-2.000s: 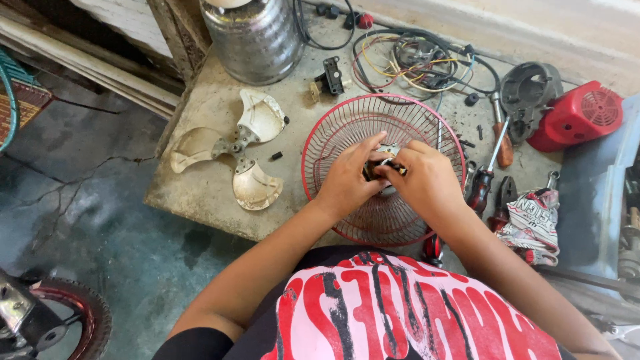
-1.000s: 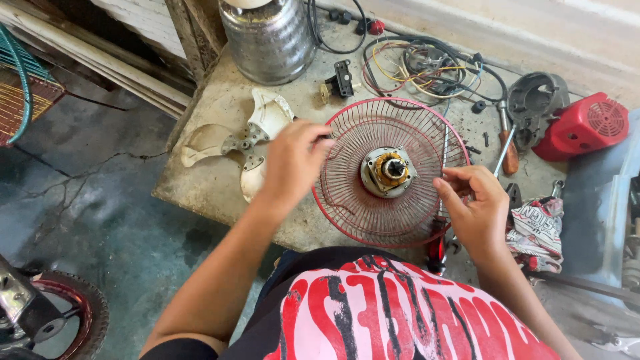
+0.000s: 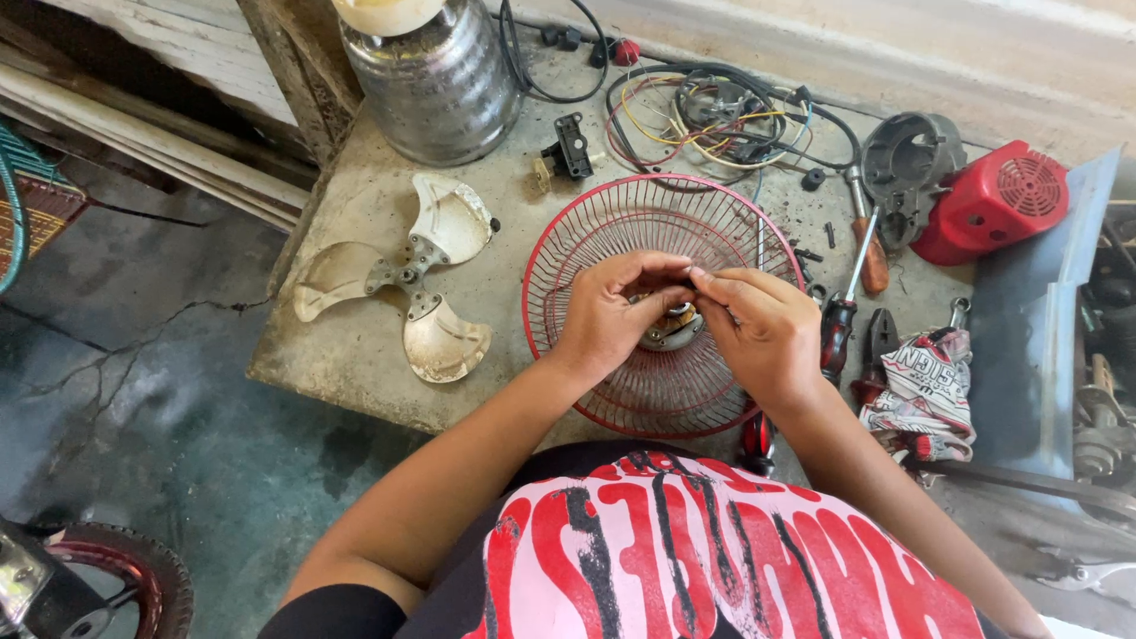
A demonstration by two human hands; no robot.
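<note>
A red wire fan grille [image 3: 661, 417] lies on the concrete bench in front of me, with a fan motor [image 3: 672, 338] at its middle. Over the motor, my left hand [image 3: 617, 311] and my right hand [image 3: 763, 328] meet at the fingertips. Both pinch a small dark part between them; the fingers hide most of it, so its kind cannot be told. White three-bladed fan blades [image 3: 409, 275] rest on the bench left of the grille. A black switch or gearbox piece [image 3: 572, 146] lies behind it.
Coiled wires [image 3: 728, 115] and a metal container [image 3: 432, 84] stand at the back. Right of the grille lie screwdrivers [image 3: 837, 333], pliers [image 3: 879, 342], a grey motor housing [image 3: 910, 169], a red plastic cover [image 3: 998, 204] and a rag [image 3: 923, 390]. The bench edge [image 3: 346, 404] is at front left.
One second ago my hands were apart, the left near the fan blades and the right at the grille's right side. They have come together over the motor, with a small dark part between the fingertips.
</note>
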